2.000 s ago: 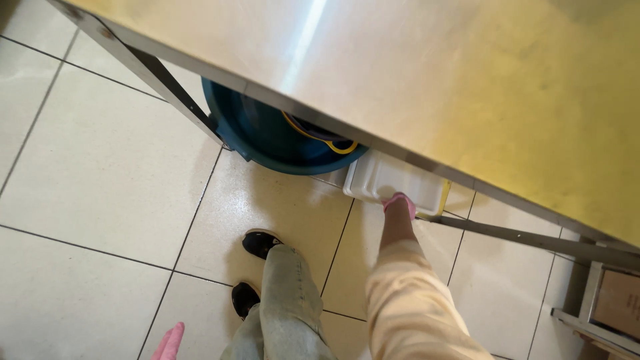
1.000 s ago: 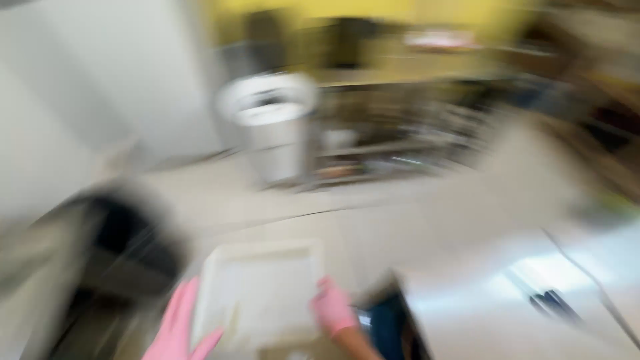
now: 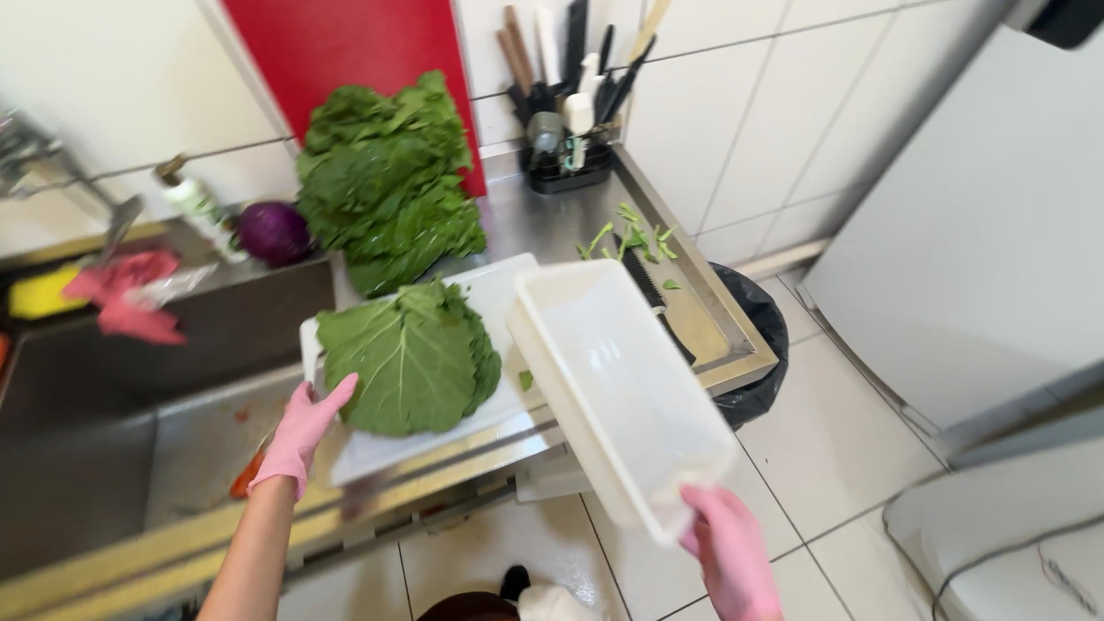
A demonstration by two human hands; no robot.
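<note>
A white plastic tub point(image 3: 621, 388) is gripped at its near right corner by my pink-gloved right hand point(image 3: 729, 548); its far end overlaps the counter. My left hand point(image 3: 306, 431), also in a pink glove, has its fingers apart beside a stack of large collard-like leaves point(image 3: 405, 362). Those leaves lie on a white cutting board point(image 3: 492, 302). Behind them a bigger heap of leafy greens point(image 3: 388, 181) leans against a red board point(image 3: 362, 43). Right of the tub's far end a knife point(image 3: 642, 280) lies near cut green stems point(image 3: 634, 233).
A steel sink point(image 3: 78, 431) is at the left, with a red cabbage point(image 3: 274, 233) and a pink cloth or glove point(image 3: 129, 293) at its back edge. A black utensil holder point(image 3: 569, 168) stands in the corner. A bin with a black bag point(image 3: 750, 345) stands beyond the counter end.
The view has swung from the floor and a low shelf to the sink counter. The white tub, between both hands a second ago, is now in my right hand alone.
</note>
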